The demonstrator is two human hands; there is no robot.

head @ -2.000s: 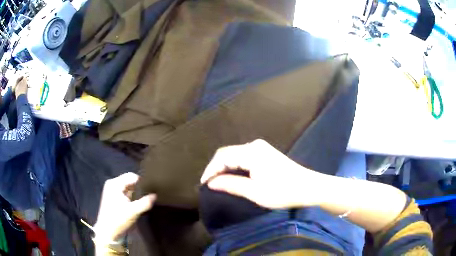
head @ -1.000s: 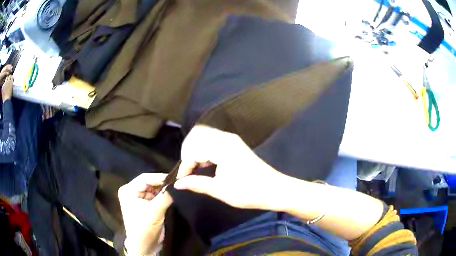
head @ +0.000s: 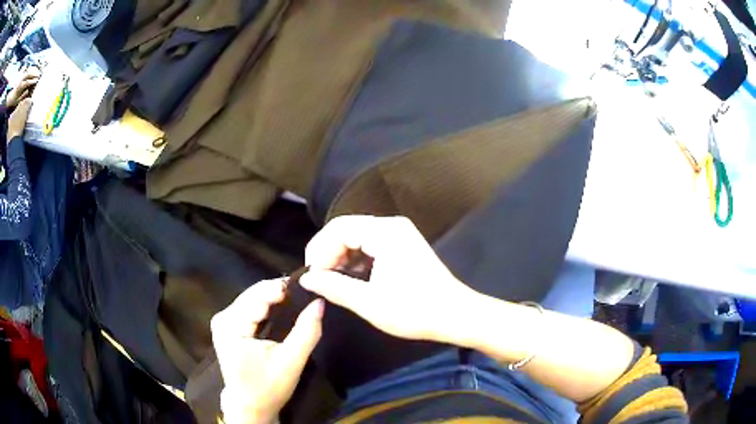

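A brown garment piece (head: 489,157) with a dark grey inner face lies over the white table's front edge and drapes onto my lap. My right hand (head: 390,277) pinches the edge of this cloth between thumb and fingers. My left hand (head: 265,344) is just left of it, thumb and fingers around the same dark edge, fingertips close to my right hand's. The cloth between the fingertips is dark, and its exact layers cannot be told.
More brown and black cloth (head: 186,74) is piled at the upper left. Green-and-yellow-handled shears (head: 719,190) and orange-handled snips (head: 686,153) lie on the white table (head: 638,224) at right. Another person's sleeve (head: 16,195) is at far left. A blue-edged bin (head: 705,358) is at lower right.
My hands have come together at the cloth edge. The near part of the cloth is folded back, showing more of its dark grey face.
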